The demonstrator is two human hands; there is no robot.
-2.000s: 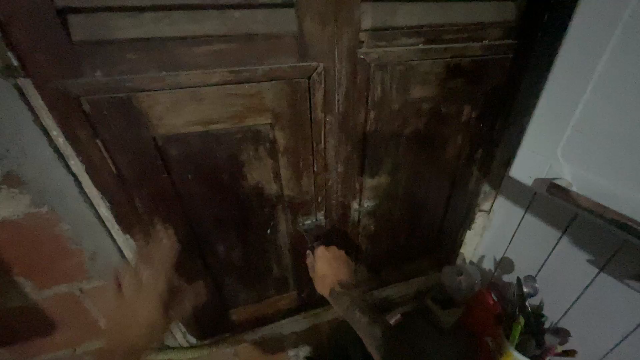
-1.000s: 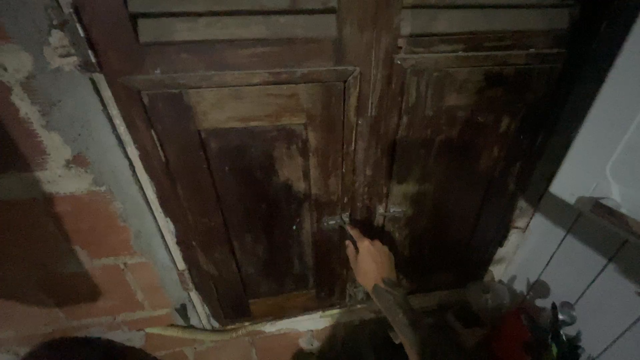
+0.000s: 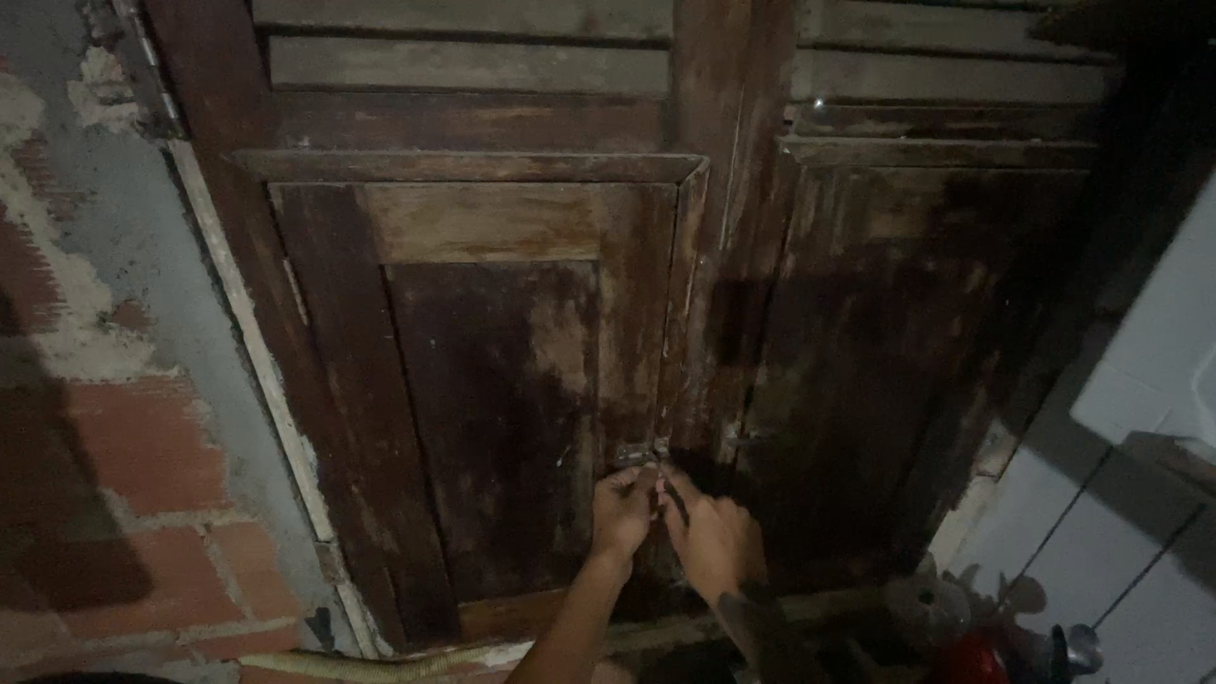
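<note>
Both my hands are together at a small metal latch (image 3: 638,450) low on the worn wooden shutter (image 3: 494,380), near the seam between its two leaves. My left hand (image 3: 622,513) has thumb and fingertips pinched just below the latch. Beside it, my right hand (image 3: 712,532) reaches in from the right, its fingertips meeting those of the left. Something small and pinkish shows between the fingers, too small to name. A second metal fitting (image 3: 749,435) is on the right leaf (image 3: 874,380), to the right of the hands. The fingers hide the lower part of the latch.
A brick wall (image 3: 152,456) with rough mortar stands at the left. A yellowish corrugated hose (image 3: 380,668) lies along the bottom edge. At lower right are a red object (image 3: 969,655) and several rounded items. A white surface (image 3: 1154,380) juts in at right.
My left hand, spread open at lower left two seconds ago and out of sight one second ago, has come to the latch beside my right hand. My right hand has stayed near the latch.
</note>
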